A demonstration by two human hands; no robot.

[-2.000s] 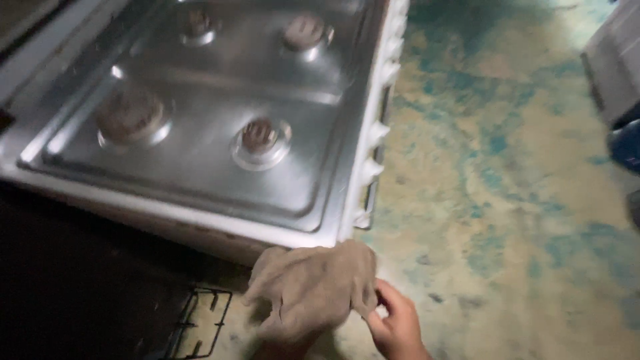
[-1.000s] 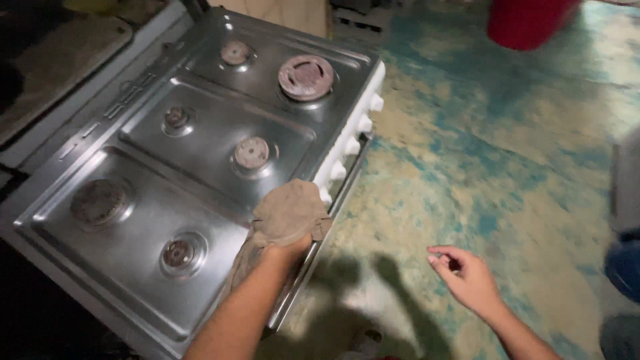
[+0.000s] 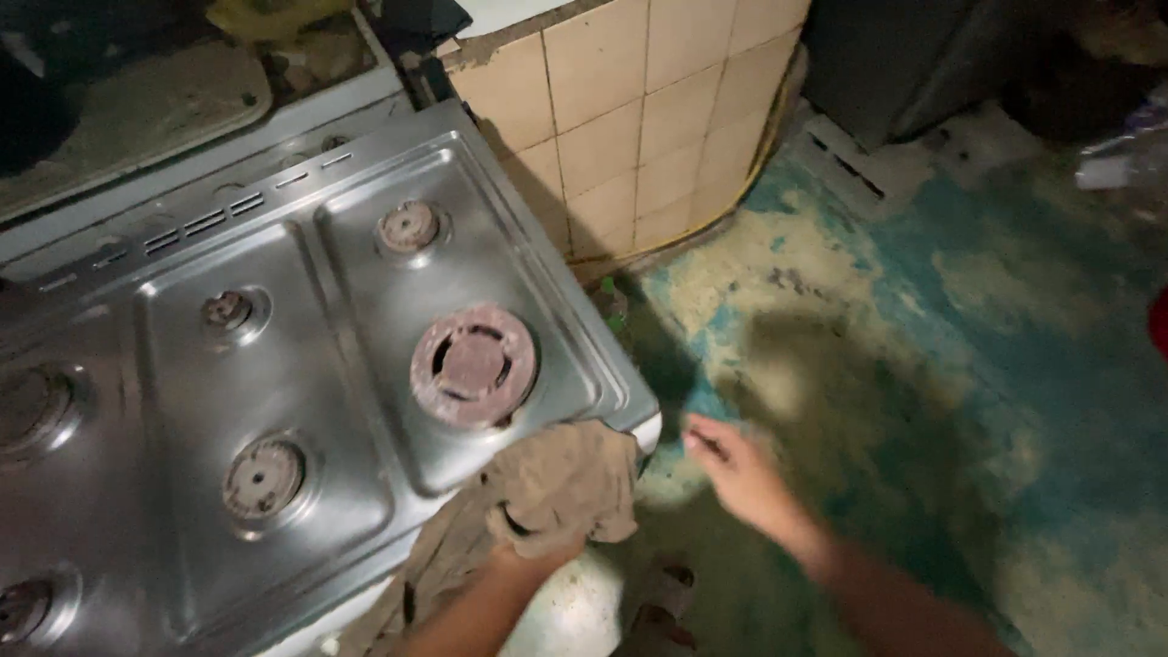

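Note:
A brown cloth [image 3: 557, 474] covers most of my left hand [image 3: 547, 547], which grips it against the front right corner of a stainless steel stovetop [image 3: 356, 383]. The fingers are hidden under the cloth, and part of it hangs back along my forearm. Close to the cloth lies a large round burner [image 3: 473, 365]; smaller burners [image 3: 263, 476] sit farther left, with no grates over them. My right hand [image 3: 730, 456] is held over the floor just right of the stove's corner, fingers curled near each other; whether anything small is between them cannot be told.
A tiled counter side [image 3: 630, 137] stands beyond the stove, with a yellow cable or hose [image 3: 762, 173] along its edge. A dark appliance or cabinet [image 3: 912, 73] is at the upper right. The floor [image 3: 912, 365] is patchy green and yellow. A foot [image 3: 666, 593] shows below.
My left hand with the cloth has moved along the stove's front edge to its far right corner. The right hand has come nearer to that corner. The view has shifted toward the tiled counter.

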